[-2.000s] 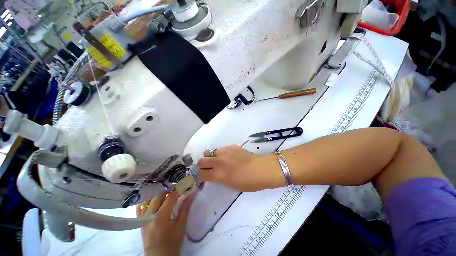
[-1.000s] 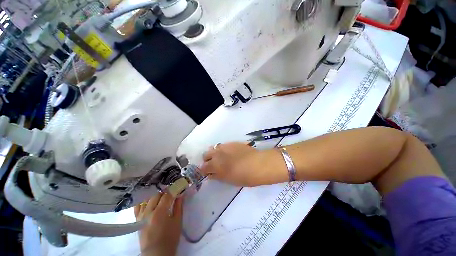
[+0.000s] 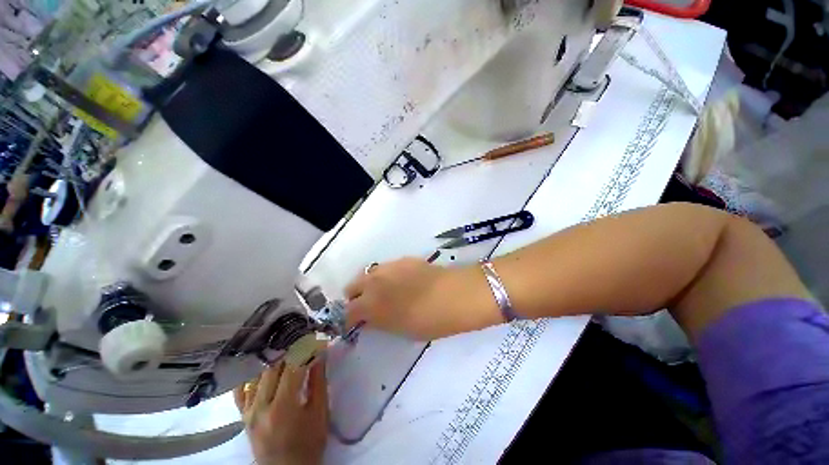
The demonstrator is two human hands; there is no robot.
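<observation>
The cream-white sewing machine [image 3: 436,73] with a black band [image 3: 264,136] fills the left and top of the view. My left hand [image 3: 284,409] is at the lower left, fingertips under the machine head near the brass-coloured round part [image 3: 304,351]. A small pale bit shows by its fingers; I cannot tell if it is held. My right hand [image 3: 395,298], slightly blurred, has its fingertips at the small metal parts of the needle area [image 3: 329,313]. Its fingers are bent, and what is between them is hidden. The needle tip is not visible.
Black thread snips [image 3: 486,229] lie just beyond my right wrist. A wooden-handled tool [image 3: 518,146] and black-ringed scissors [image 3: 414,163] lie near the machine pillar. A ruler scale [image 3: 636,163] runs along the white table [image 3: 695,45]. A red tray edge [image 3: 677,7] shows at the top.
The view has shifted, so the machine and tools sit further left and higher. More of the scissors shows. Both hands remain at the needle area, with the right fingertips still by the metal parts.
</observation>
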